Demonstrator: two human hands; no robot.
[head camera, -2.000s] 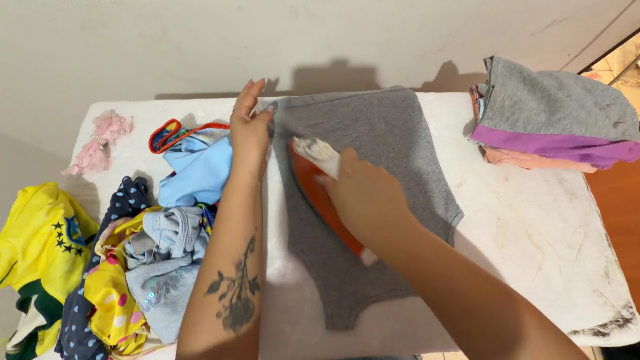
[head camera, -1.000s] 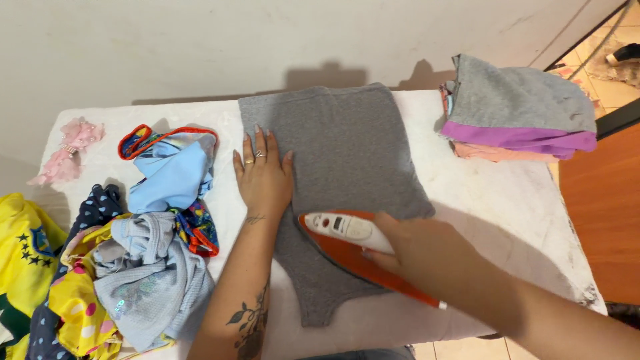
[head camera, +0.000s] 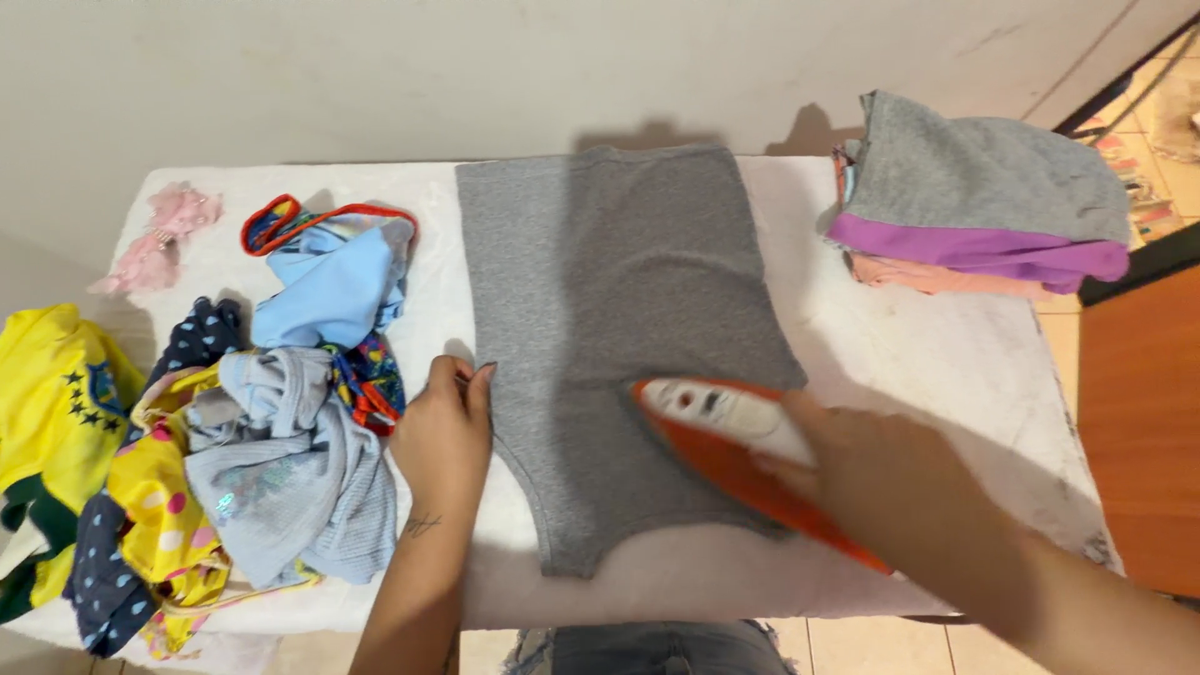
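A grey sleeveless knit top (head camera: 647, 281) lies spread flat on a white cloth-covered table. My right hand (head camera: 844, 459) is closed around the handle of an orange and white clothes iron (head camera: 741, 422), whose tip points to the left over the lower part of the top. At the top's left edge, near the armhole, my left hand (head camera: 448, 422) has its thumb and curled fingers close to the fabric; whether they pinch it is not clear. The iron's soleplate is hidden beneath its body.
Rumpled clothes lie at the left: a light blue garment (head camera: 328, 281), a grey-blue knit garment (head camera: 300, 487) and a yellow shirt (head camera: 56, 403). Pink fabric bows (head camera: 164, 239) are behind them. A folded stack (head camera: 994, 187) sits back right, near the wall (head camera: 469, 75).
My left hand, spread on the top one second ago, is now at its left edge with fingers curled. The iron has moved to the right since two seconds ago, still in my right hand.
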